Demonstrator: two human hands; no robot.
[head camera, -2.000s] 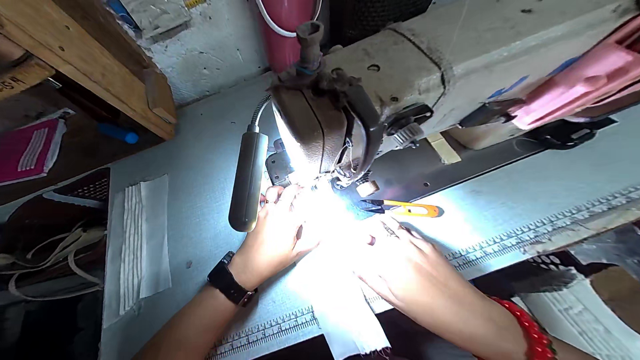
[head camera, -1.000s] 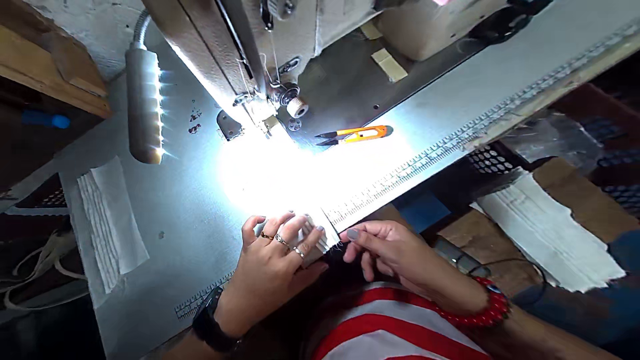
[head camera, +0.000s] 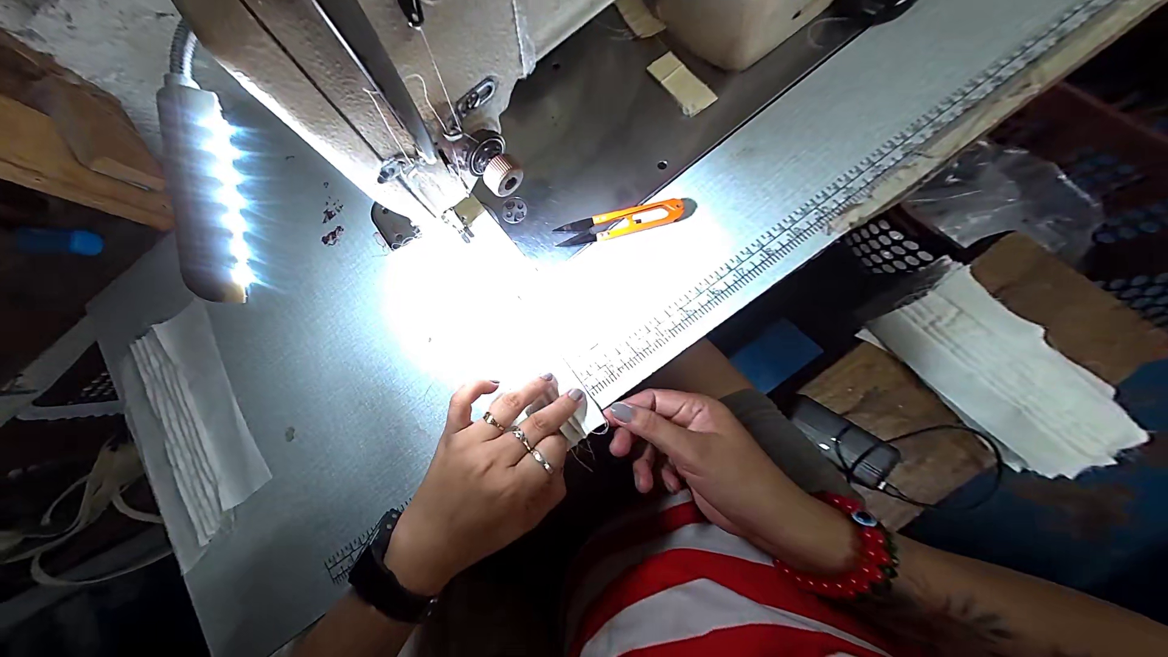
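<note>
A strip of white fabric runs from the sewing machine's needle area to the table's front edge, its middle washed out by glare. My left hand, with rings and a black wristband, lies with spread fingertips on the strip's near end, pressing it to the table. At the strip's corner, my right hand has thumb and forefinger pinched together; what is between them, perhaps the fabric edge or a thread, is too small to tell. Orange thread snips lie right of the needle.
An LED lamp hangs at the left. Stacked white fabric pieces lie on the table's left side; another stack sits at the right below table level, near a black device with a cable. A printed ruler follows the front edge.
Both hands have moved from beside the needle to the table's front edge. The right hand has left its flat position on the table and now pinches at the strip's corner. The view has shifted.
</note>
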